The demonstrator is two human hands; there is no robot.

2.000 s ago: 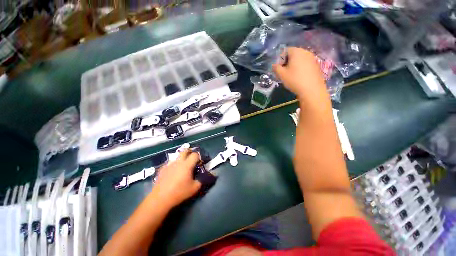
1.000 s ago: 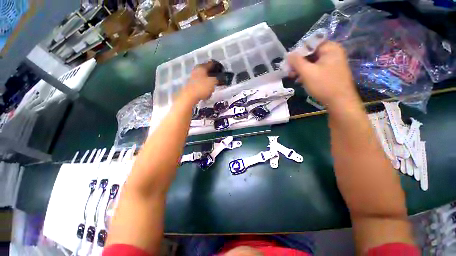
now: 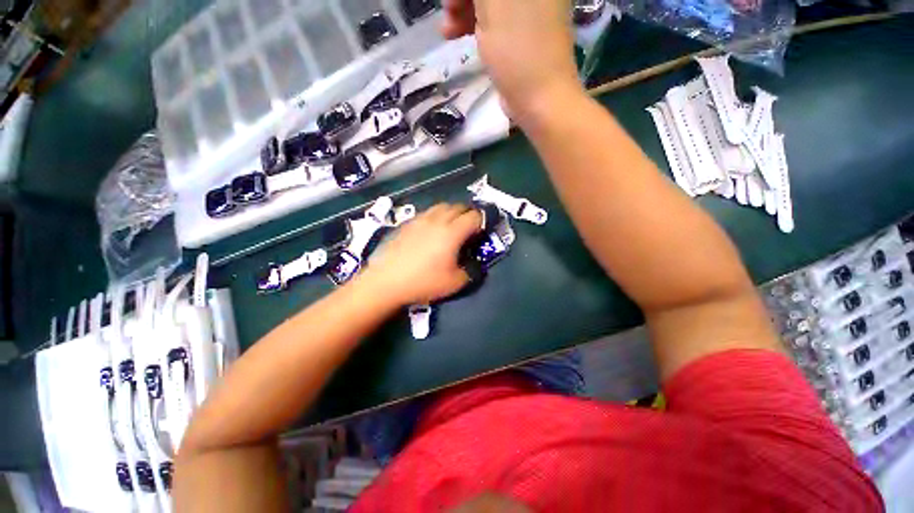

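My left hand (image 3: pixel 436 250) is low over the bench, its fingers closed around dark watch heads (image 3: pixel 489 246); one screen is lit. A short white strap half (image 3: pixel 419 321) sticks out below this hand, and another (image 3: pixel 513 203) lies above right of it. Part-assembled watches with pale strap halves (image 3: pixel 293 271) lie left of the hand. My right hand (image 3: pixel 516 45) is over the right end of the compartment tray (image 3: pixel 215 85), its fingers cut off by the top edge; what it holds is hidden.
Watches lie on a white foam board (image 3: pixel 215 222) below the compartment tray. A slotted foam tray (image 3: pixel 75 431) stands at left, a clear bag (image 3: pixel 135 200) above it. Long strap halves (image 3: pixel 692 140) are piled at right. Plastic bags (image 3: pixel 747 30) are upper right, stacked watch trays (image 3: pixel 857 331) lower right.
My left hand has moved from the compartment tray down to the bench with dark heads. My right hand, with a pale strap half in it a second ago, now reaches the top edge. The view has shifted.
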